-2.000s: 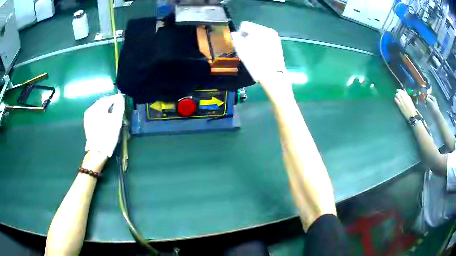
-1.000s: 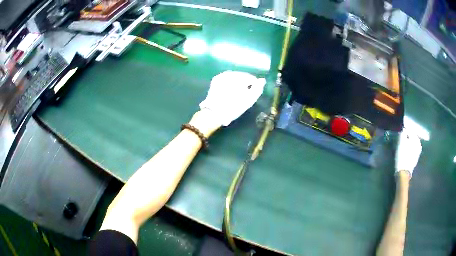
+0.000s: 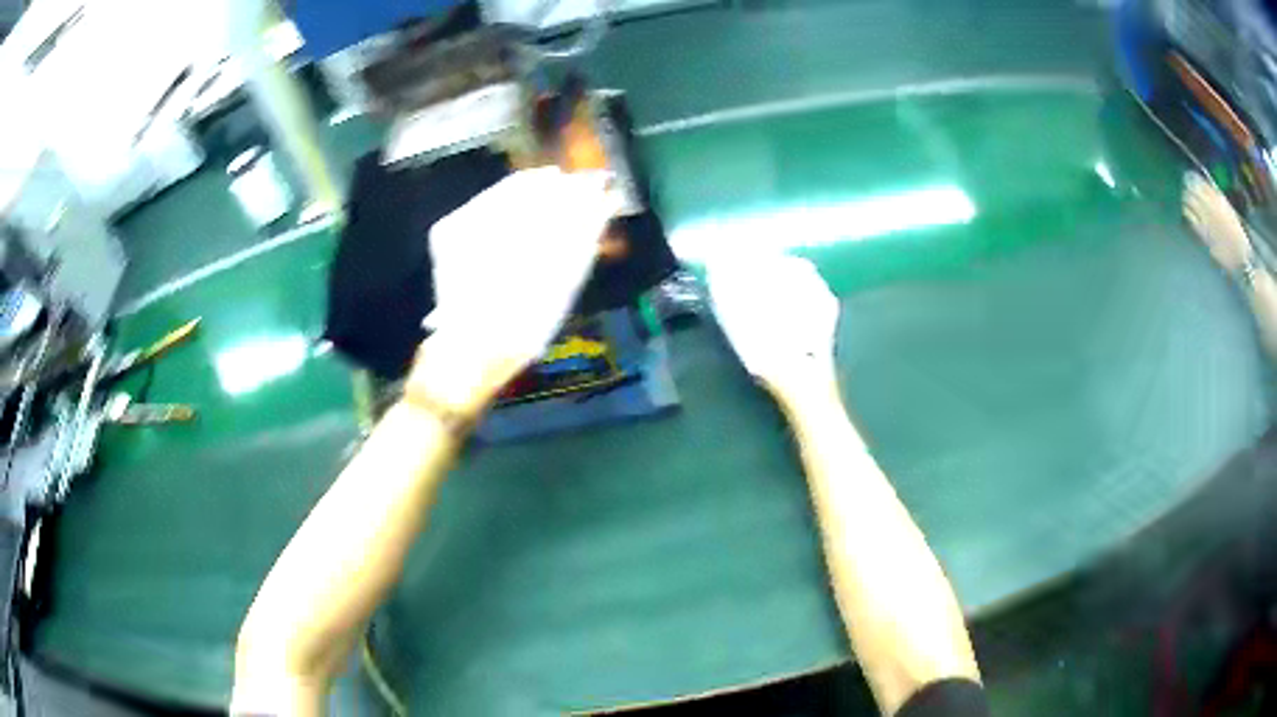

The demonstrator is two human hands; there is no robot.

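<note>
My left hand, in a white glove, is in front of the press, over the black cloth cover and near the orange-copper holding fixture. Blur hides whether it holds anything. My right hand, also gloved, is just right of the press base, by a small metal part; its fingers are blurred. The silver press head is behind the cloth. My left hand and wrist hide the red knob and part of the arrow panel.
Guide arms with copper-brown rods stand at far left on the green surface. A white bottle is behind them. A yellow-green hose hangs left of the press. Another person's hand shows at far right.
The view has swung back right. My left hand has moved from left of the press to its front by the fixture. My right hand is still beside the base's right side.
</note>
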